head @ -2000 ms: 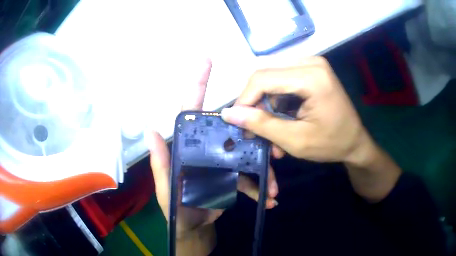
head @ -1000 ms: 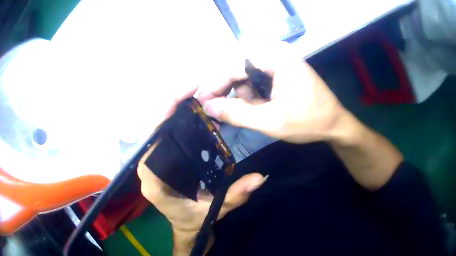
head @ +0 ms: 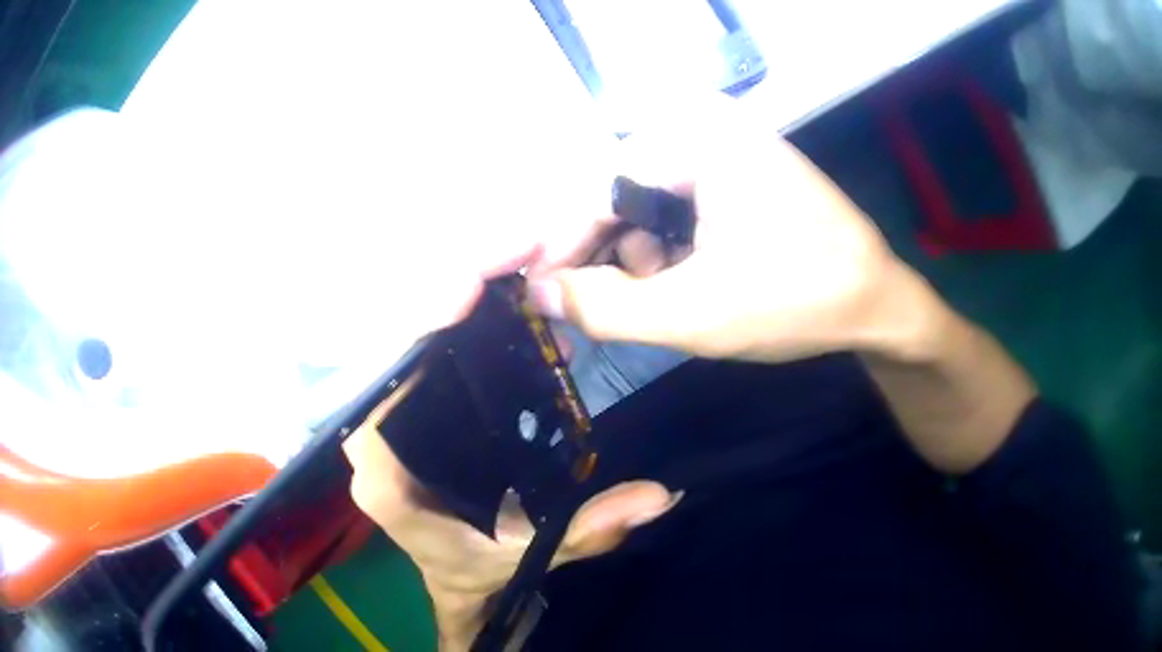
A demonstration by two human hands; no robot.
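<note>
A black phone middle frame (head: 491, 376) is held tilted above the lap, with yellow-gold strips along its short end facing right. A dark squarish film partly fills its window. My left hand (head: 440, 548) holds the frame from below, its thumb by the lower right corner. My right hand (head: 777, 268) has thumb and finger pinched at the frame's upper corner. A dark object (head: 650, 210), perhaps the tweezers' handle, sits in my right hand's curled fingers. Its tips are hidden.
A glaring white bench (head: 344, 153) lies behind the hands. Another frame (head: 739, 64) lies on it at the top. An orange-and-white dispenser (head: 140, 503) with a round disc stands at left. Red stools (head: 975, 166) and green floor show at the right.
The held frame has turned from upright in view to slanted, its gold end now facing right. My right hand has moved slightly left with it. The last second shows only small movement.
</note>
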